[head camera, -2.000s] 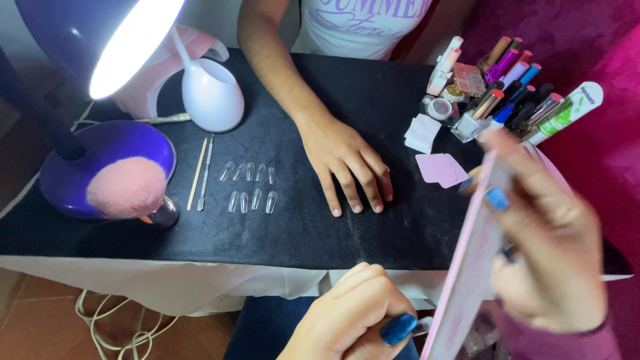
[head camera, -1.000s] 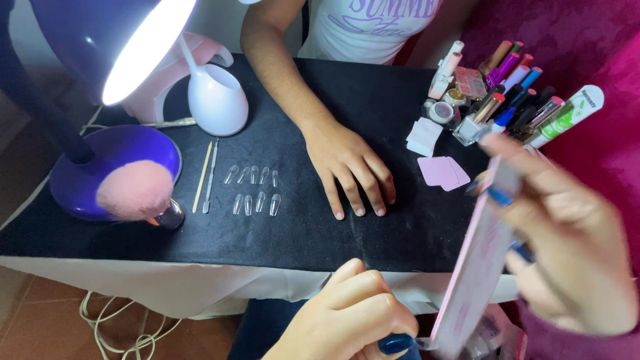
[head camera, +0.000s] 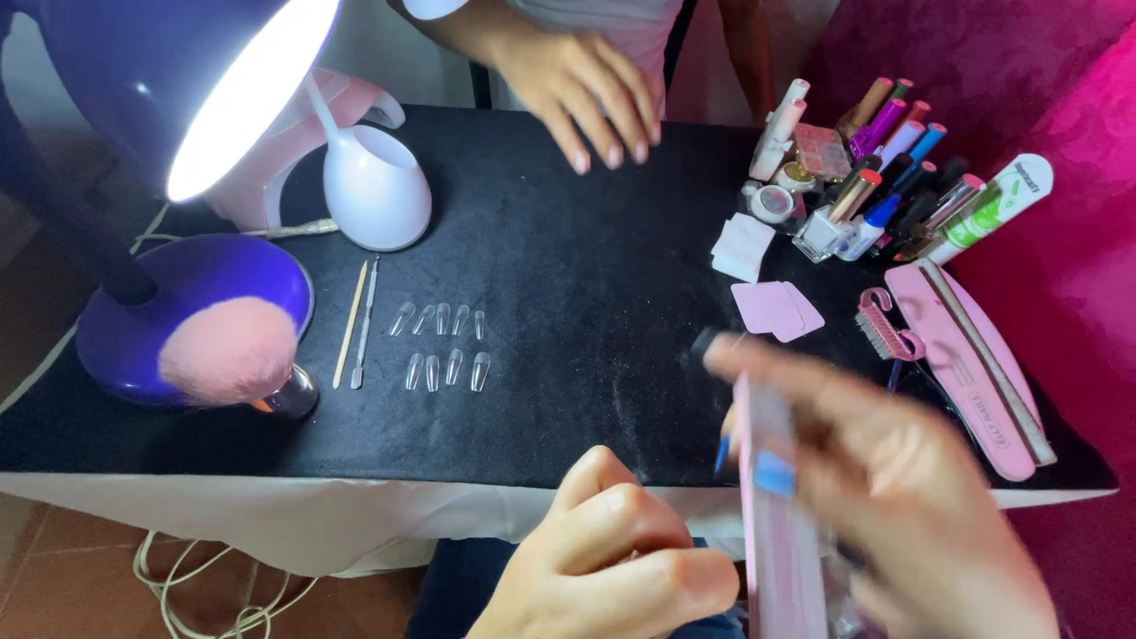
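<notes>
My right hand (head camera: 887, 479), blurred, grips a pink nail file block (head camera: 781, 532) held on edge near the table's front. My left hand (head camera: 612, 550) is curled beside the file's lower end; what its fingers hold, if anything, is hidden. Across the table another person's hand (head camera: 586, 98) is raised over the far edge with fingers spread. Two rows of clear nail tips (head camera: 444, 319) lie on the black cloth (head camera: 568, 355), beside a metal cuticle pusher (head camera: 366, 328) and a wooden stick (head camera: 350, 328).
A purple lamp (head camera: 195, 266) with a pink fluffy brush (head camera: 231, 351) and a white vase-like container (head camera: 377, 191) stand left. At right are nail polish bottles (head camera: 825, 231), lint-free wipes (head camera: 741, 248), pink cards (head camera: 772, 311), a nail brush (head camera: 879, 328) and pink files (head camera: 967, 382).
The other person's hand has lifted off the middle of the cloth and drawn back toward the far edge. My left thumb's blue nail, seen before, is now out of sight.
</notes>
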